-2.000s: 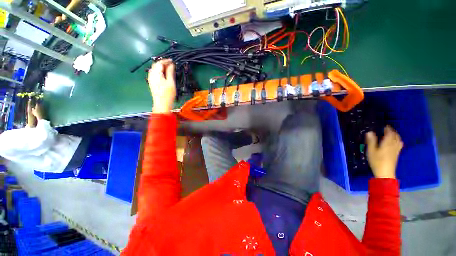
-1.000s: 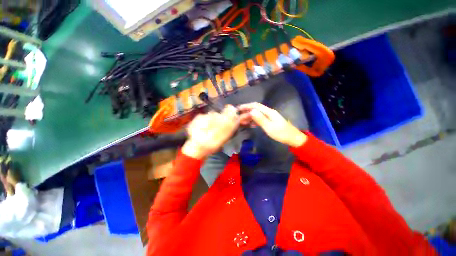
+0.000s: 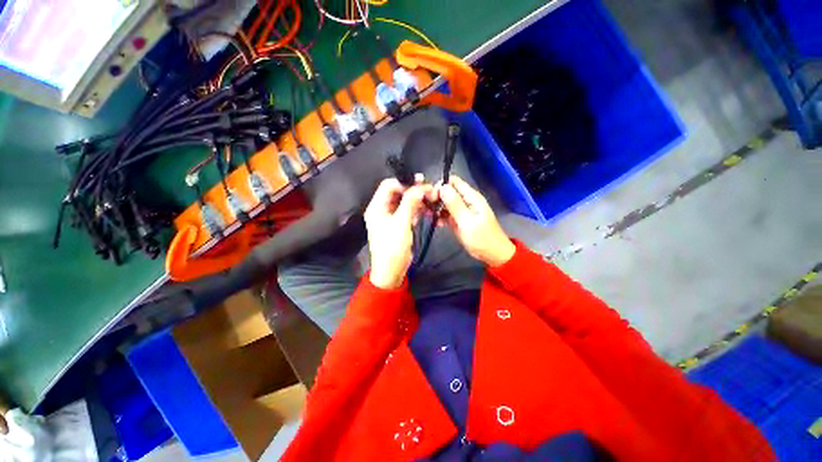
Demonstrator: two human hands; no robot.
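Observation:
A short black cable assembly point(image 3: 451, 144) is held in front of my lap, its two plug ends pointing up towards the bench and its lead hanging down between my hands. My left hand point(image 3: 391, 227) grips it near the left plug. My right hand point(image 3: 473, 219) grips it below the right plug. The fingertips of both hands are close together. The orange test fixture strip point(image 3: 266, 167) with its row of test connectors lies along the bench edge beyond my hands. A pile of black cables point(image 3: 149, 149) lies on the green bench left of the strip.
The tester point(image 3: 95, 68) stands at upper left, with thin coloured wires point(image 3: 275, 27) beside it. A blue bin point(image 3: 622, 108) holding black cables is right of my knees. A brown cardboard box point(image 3: 212, 356) and another blue bin point(image 3: 171, 392) are at lower left. A person's sleeve shows at the left edge.
My right hand has come from the blue bin to meet my left hand, which came from the cable pile. The two plug ends now show clearly. The view has shifted rightwards.

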